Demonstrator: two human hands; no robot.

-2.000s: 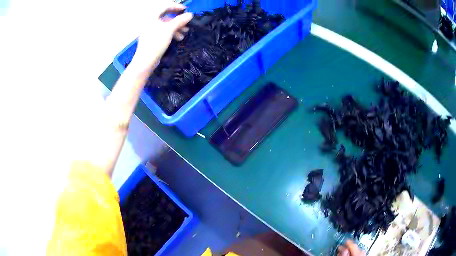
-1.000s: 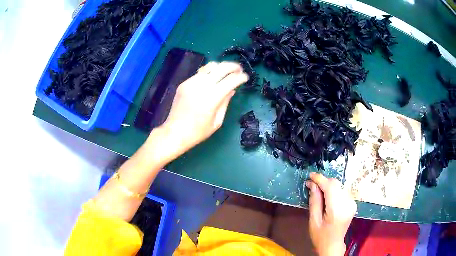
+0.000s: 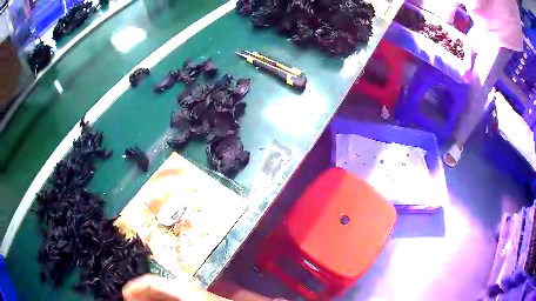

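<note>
My right hand [image 3: 161, 289] shows at the bottom edge, cut off by it, beside the large heap of black pointed pieces [image 3: 82, 235]. What its fingers hold is hidden. My left hand is out of the picture. The tan stained board [image 3: 214, 197] lies on the green table right of the heap, with a small white dish [image 3: 172, 213] on it. A smaller cluster of curled black pieces [image 3: 205, 109] lies beyond the board.
A yellow and black utility knife [image 3: 273, 69] and another dark heap [image 3: 317, 23] lie farther along the table. Beyond the table edge are a red stool [image 3: 358, 226], a blue crate with a pale lining [image 3: 385, 167], and a person's leg [image 3: 479, 97].
The view has swung right, bringing in the knife and stool. My left hand went from the blue bin to over the table, then out of view. My right hand now shows lower, partly cut off.
</note>
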